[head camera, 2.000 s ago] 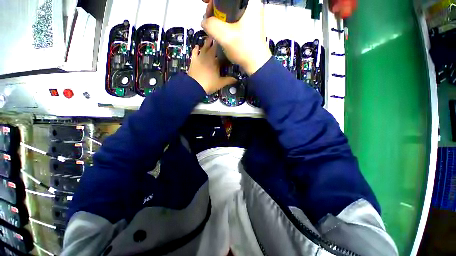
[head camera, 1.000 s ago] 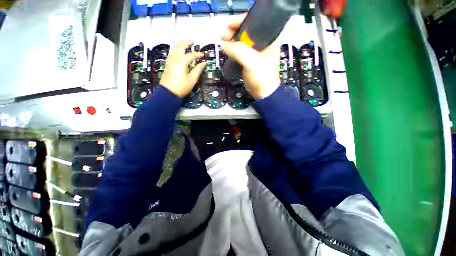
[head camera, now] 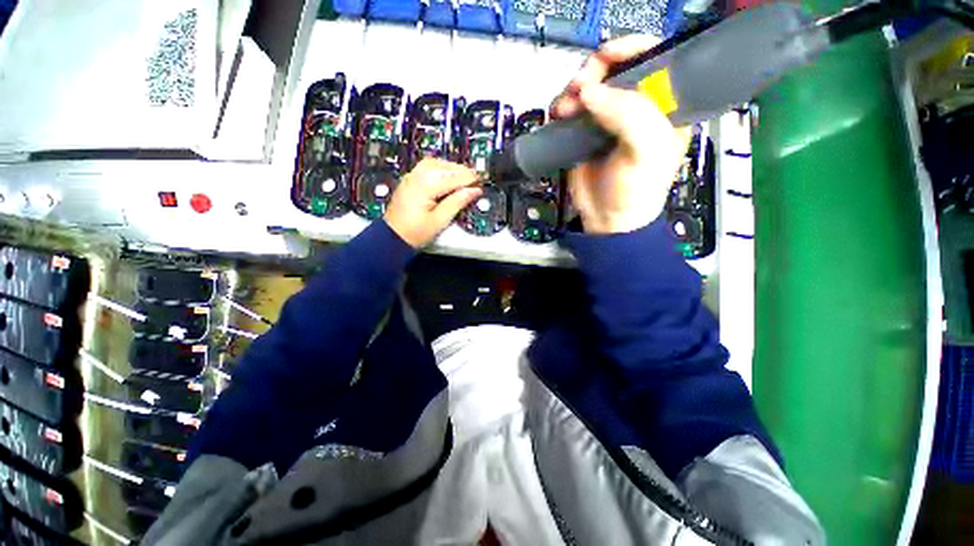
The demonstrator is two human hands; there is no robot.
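Observation:
A row of black open housings (head camera: 326,149) with green boards, red wires and round parts lies on a white fixture (head camera: 417,53). My right hand (head camera: 630,160) grips a thick grey electric screwdriver (head camera: 737,64) with a yellow band. The driver is tilted, its dark tip pointing down left over the middle of the row. My left hand (head camera: 430,201) is at the tip, over a housing near the middle, with thumb and forefinger close together. Whether a screw is between them is too small to tell. My right hand and the driver hide some housings on the right.
Blue bins (head camera: 555,21) of silvery pieces stand behind the row. A white machine (head camera: 107,75) with a speckled tray is at left, with a red button (head camera: 200,203) below. Black stacked units (head camera: 32,333) are lower left. A green belt (head camera: 844,288) runs at right.
My left hand has moved from over the housings at left to the driver's tip, its fingers drawn together. The driver has tilted further over, its rear end swung to the right. The view has shifted.

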